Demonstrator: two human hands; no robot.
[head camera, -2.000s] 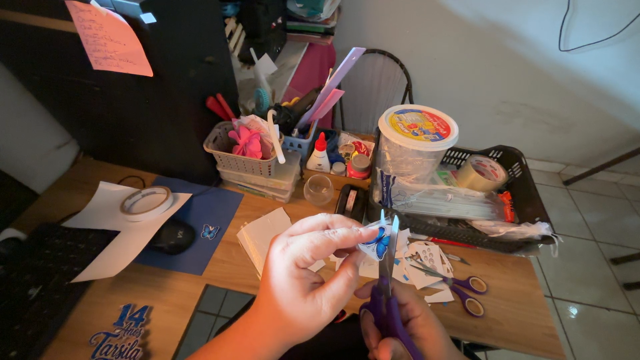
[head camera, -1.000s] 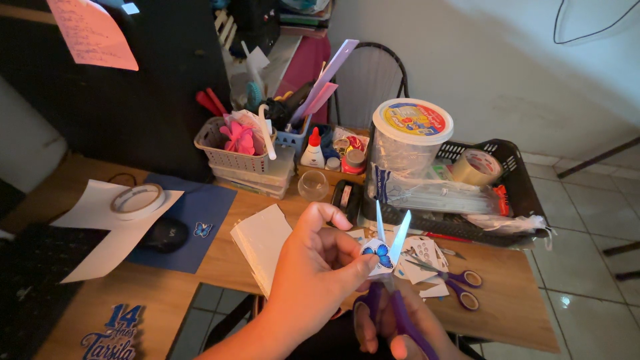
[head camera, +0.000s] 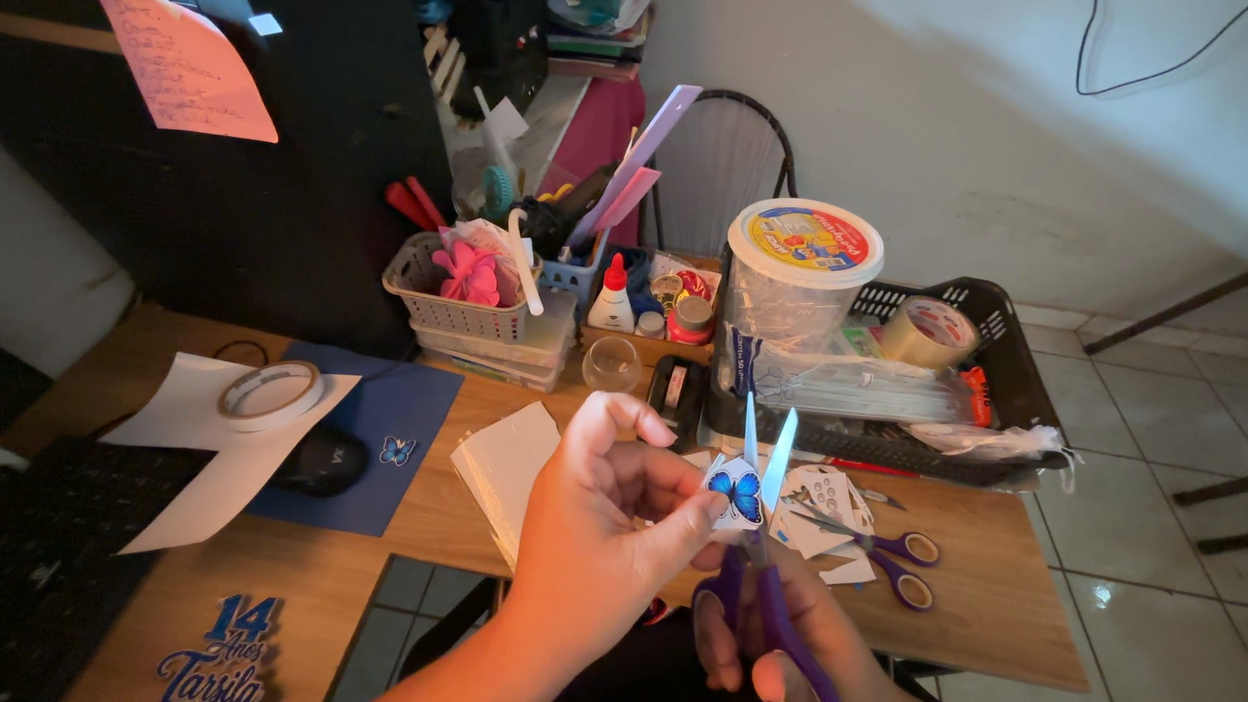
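Observation:
Between the thumb and fingers of my left hand (head camera: 614, 536) is a small white paper piece printed with a blue butterfly (head camera: 735, 495). My right hand (head camera: 790, 624) holds purple-handled scissors (head camera: 765, 585), their blades spread and pointing up at the right side of the butterfly. A second pair of purple-handled scissors (head camera: 902, 565) lies on the table at the right, over white paper scraps (head camera: 819, 497). One cut-out blue butterfly (head camera: 397, 450) rests on the blue mouse pad (head camera: 419, 405) at the left. Blue cut-out lettering (head camera: 229, 648) sits at the lower left.
A roll of tape (head camera: 271, 393) lies on white paper beside a black mouse (head camera: 324, 460). Beyond my hands stand a glue bottle (head camera: 612, 297), a grey basket (head camera: 458, 302), a lidded plastic tub (head camera: 799, 273) and a black basket (head camera: 1024, 390). A paper stack (head camera: 507, 473) lies left of my hands.
The scissor blades, close together two seconds ago, are now spread wider. The butterfly piece has turned in my left fingers, so its printed face shows more fully.

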